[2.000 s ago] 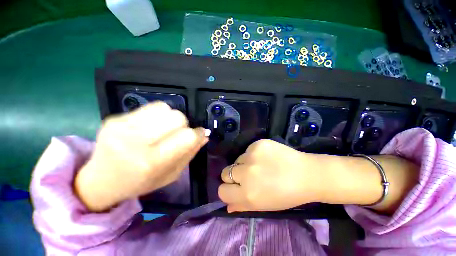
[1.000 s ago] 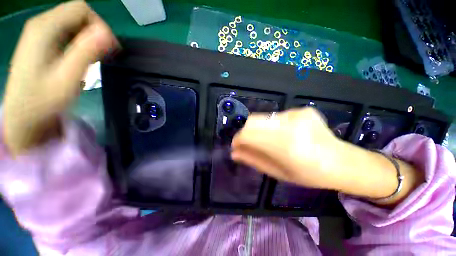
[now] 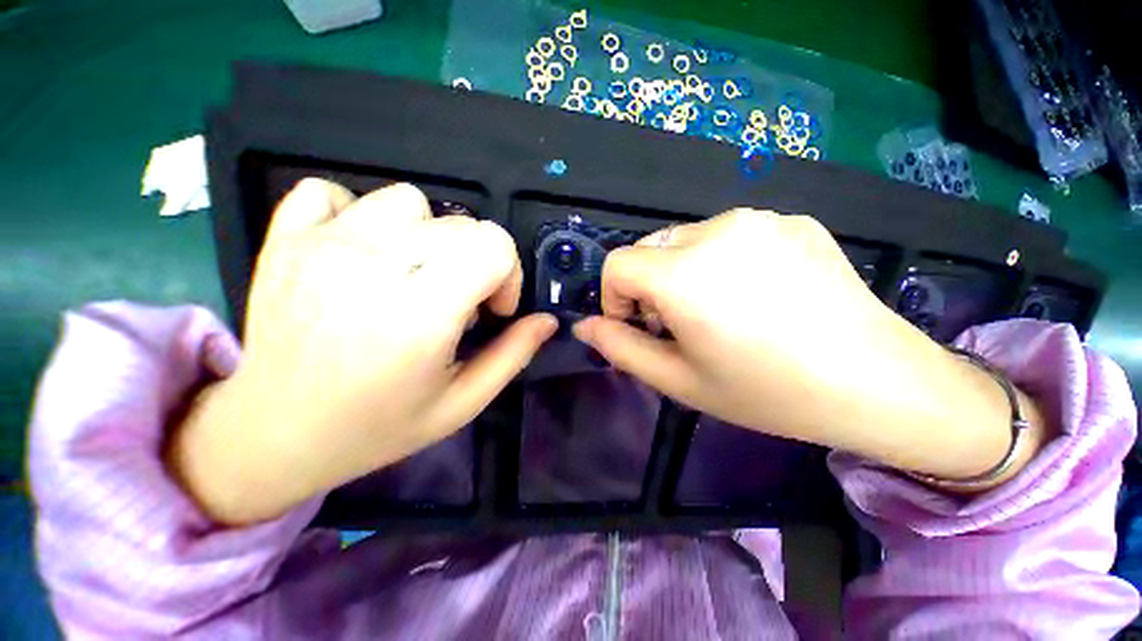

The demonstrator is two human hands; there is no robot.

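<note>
A black tray (image 3: 413,115) with several slots lies in front of me. Dark glossy phone units sit in its slots. My left hand (image 3: 376,326) and my right hand (image 3: 751,326) meet over the phone unit (image 3: 589,438) in the second slot from the left. My thumb tips nearly touch just below its camera lenses (image 3: 566,258). My fingers are curled beside the lens cluster. Whether a small part is between the fingertips of either hand cannot be told. The left hand covers much of the leftmost slot.
Gold, white and blue rings (image 3: 651,94) lie on a clear sheet (image 3: 486,44) behind the tray. A white scrap (image 3: 178,174) is left of it. A white bottle (image 3: 333,11) is at the top. Lens strips (image 3: 929,163) and shiny packs (image 3: 1042,107) are at the right.
My left hand has come from the white scrap at the tray's left to the second phone unit. My right hand has shifted slightly and now meets it there. The white scrap is now fully visible.
</note>
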